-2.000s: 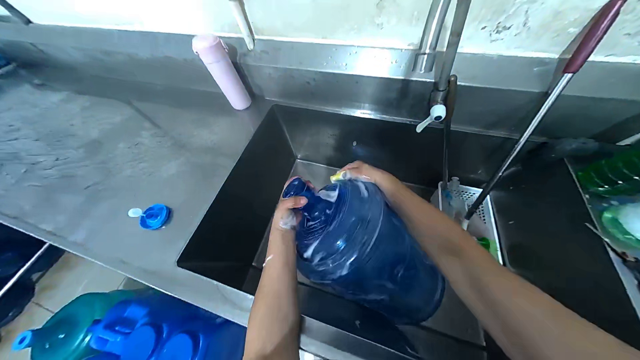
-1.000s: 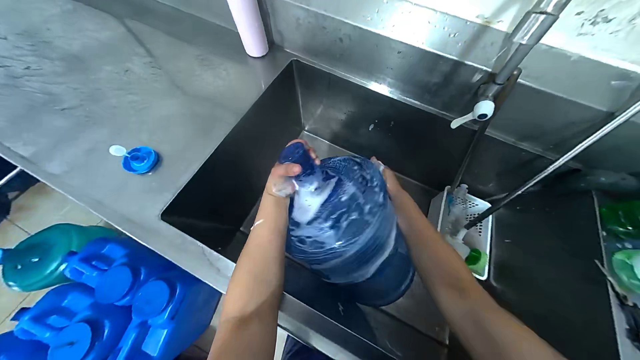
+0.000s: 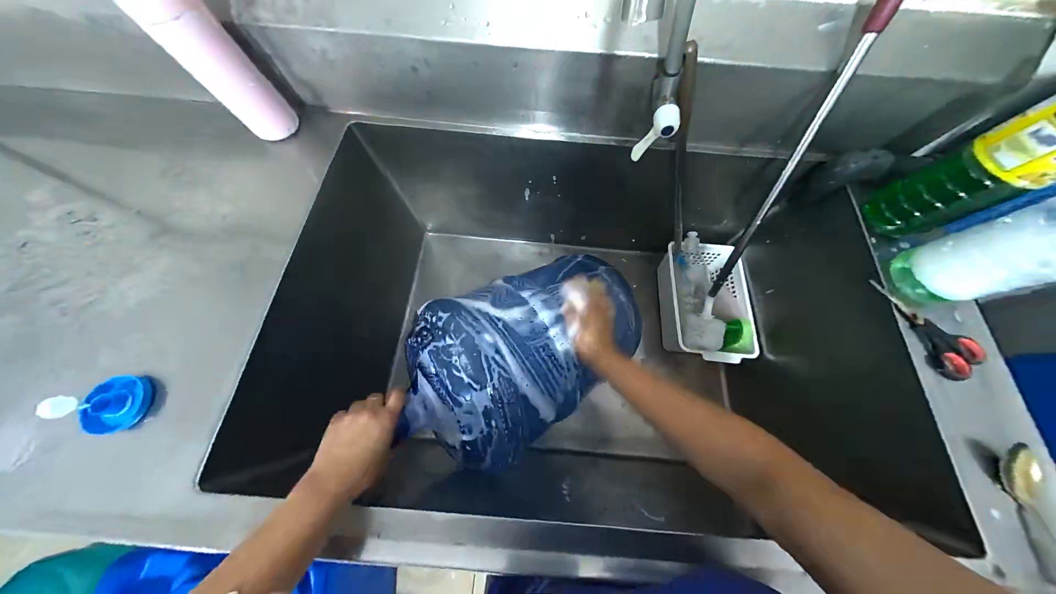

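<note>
A large blue plastic water jug (image 3: 503,355), streaked with soap suds, lies on its side in the stainless steel sink (image 3: 322,305), its neck toward the lower left. My left hand (image 3: 359,441) is closed around the neck at the sink's front edge. My right hand (image 3: 592,322), slightly blurred, presses a whitish, sudsy scrubbing pad (image 3: 575,299) against the jug's side near its base. On the counter to the left lies a blue cap (image 3: 117,404) with a small white piece beside it.
A white perforated basket (image 3: 670,313) with a brush and bottles stands in the sink, right of the jug. Above hang a tap lever (image 3: 660,128) and a metal rod (image 3: 796,157). Scissors (image 3: 949,346), a spoon (image 3: 1023,474) and a green bottle (image 3: 924,194) lie right; a pink bottle (image 3: 223,70) stands back left.
The jug has gone from leaning up toward me to lying lower in the sink. My right hand has moved along it toward the base, while my left remains at the neck.
</note>
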